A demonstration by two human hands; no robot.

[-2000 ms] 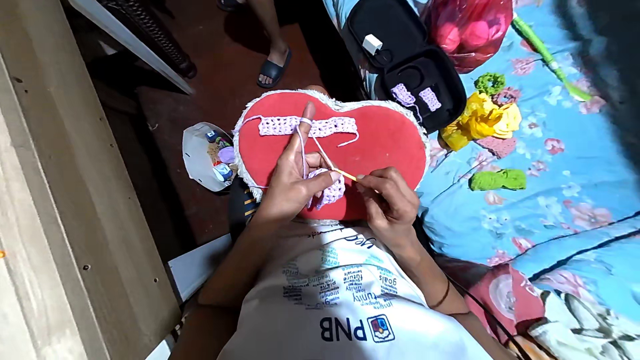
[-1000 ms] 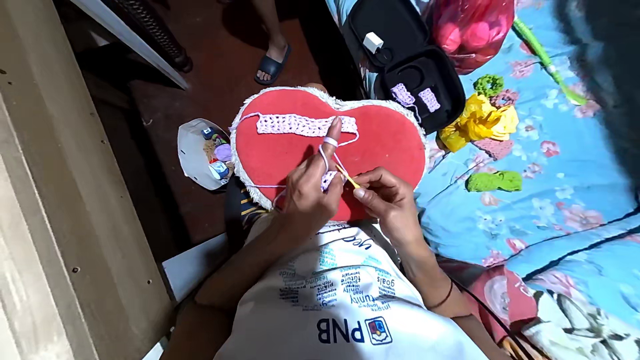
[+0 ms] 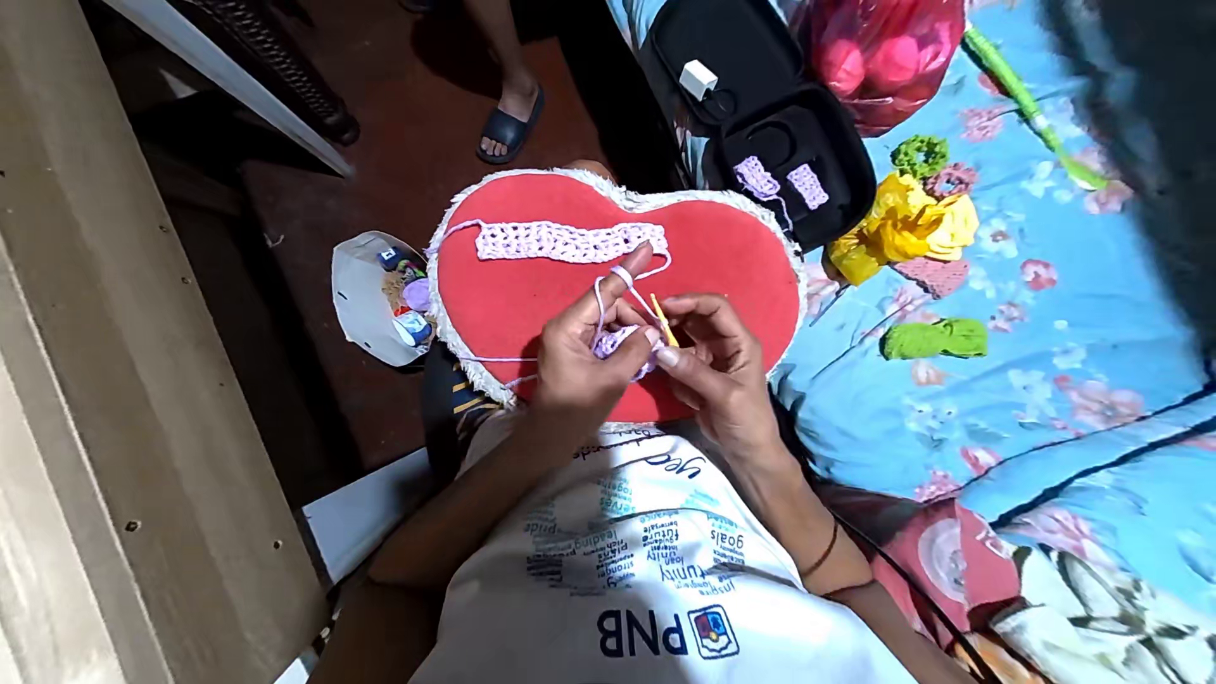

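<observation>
My left hand (image 3: 594, 351) pinches a small piece of lilac crochet (image 3: 617, 344) between thumb and fingers, with lilac yarn looped around its raised index finger. Against that piece, my right hand (image 3: 717, 366) grips a yellow crochet hook (image 3: 663, 321), its tip pointing up and away from me. Both hands are over a red heart-shaped cushion (image 3: 513, 304) with a fluffy white edge, on my lap. Beyond my fingers a long pale lilac crocheted strip (image 3: 570, 241) lies across the cushion. The stitches under my fingers are partly hidden.
Left of the cushion stands a white container (image 3: 366, 299) with small items. At right, a floral-covered bed (image 3: 1035, 380) bears an open black case (image 3: 845, 171) with two lilac crochet pieces, a pink plastic bag (image 3: 883, 57), yellow material (image 3: 902, 223) and a green bundle (image 3: 936, 339). A person's sandaled foot (image 3: 510, 119) is ahead.
The yellow hook now points more upright and away from me than one second ago. My left index finger stays raised with yarn around it.
</observation>
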